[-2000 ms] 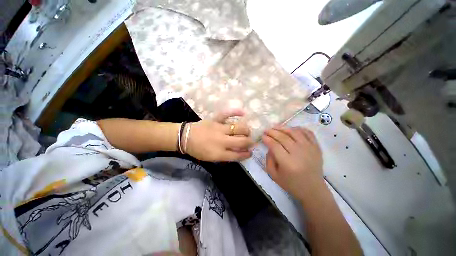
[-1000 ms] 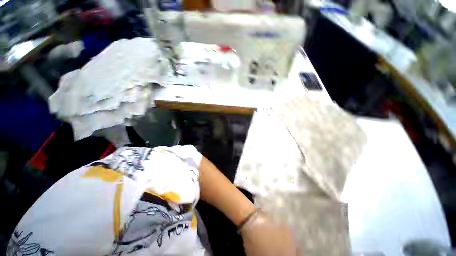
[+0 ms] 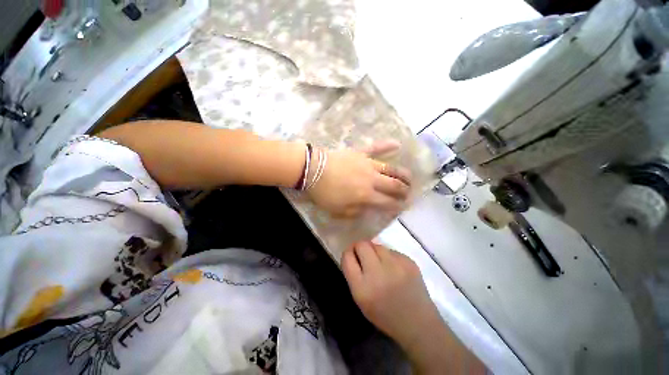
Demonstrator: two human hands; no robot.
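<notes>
The beige-grey floral fabric panels (image 3: pixel 268 99) lie over the white table and hang over its front edge. My left hand (image 3: pixel 359 183) lies palm down on the fabric, fingers slightly spread, just left of the presser foot (image 3: pixel 449 167). My right hand (image 3: pixel 381 282) is nearer me at the table's front edge, its curled fingertips pinching the fabric's lower corner. The fabric's right border reaches close to the foot; whether it lies under it cannot be told.
The sewing machine head (image 3: pixel 557 110) fills the upper right, with a grey lamp (image 3: pixel 506 47) above the bed. Dark snips (image 3: pixel 537 249), a tan block (image 3: pixel 495 215) and a holed disc (image 3: pixel 461 203) lie right of the foot. Another machine table (image 3: pixel 110 69) is at the upper left.
The view swung up to the neighbouring machine and back down. Compared with two seconds ago, my left hand is closer to the foot, and my right hand is lower and left with the fabric corner.
</notes>
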